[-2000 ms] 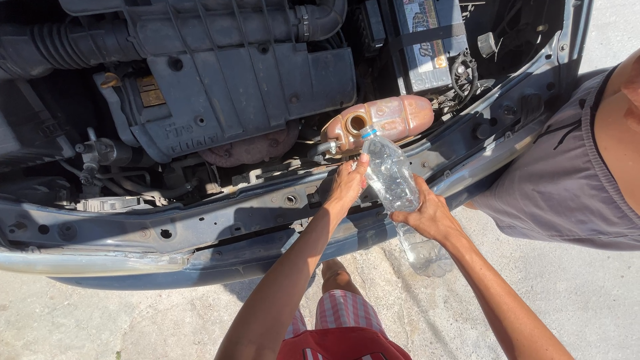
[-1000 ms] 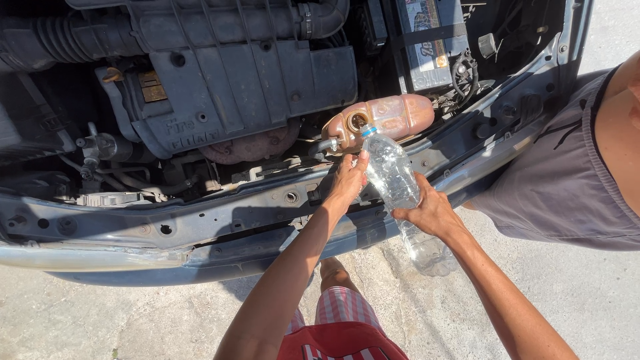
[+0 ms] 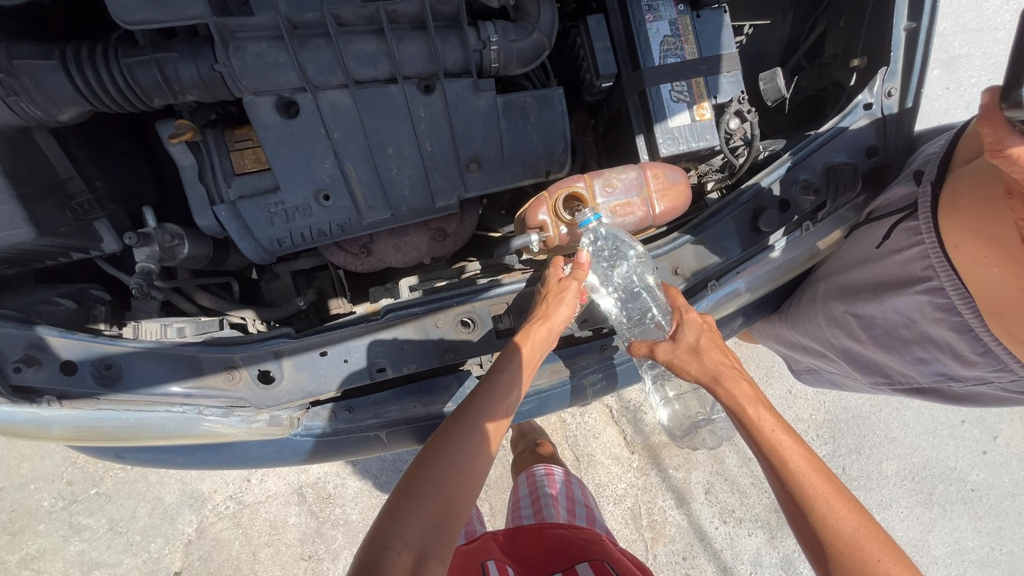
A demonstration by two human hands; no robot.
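Observation:
Both my hands hold a large clear plastic bottle (image 3: 628,280), tilted with its neck toward the uncapped filler opening of a brownish coolant expansion tank (image 3: 624,192). The blue-ringed bottle mouth lies at the edge of that opening. My left hand (image 3: 560,292) grips near the bottle's neck, its thumb along the side. Around the middle of the bottle, my right hand (image 3: 688,340) is closed from the right. The liquid inside is hard to make out. A hose with a clamp (image 3: 524,242) joins the tank's left end.
A Fiat engine cover (image 3: 384,152) fills the bay's middle, with a strapped car battery (image 3: 680,80) at the upper right. The front crossmember (image 3: 424,332) and bumper (image 3: 264,440) run below my hands. Another person (image 3: 904,280) stands close at the right, holding a dark object.
Both hands keep their hold on the bottle, and its mouth stays at the tank's opening. At the right edge, the other person's hand with a dark object has come into view.

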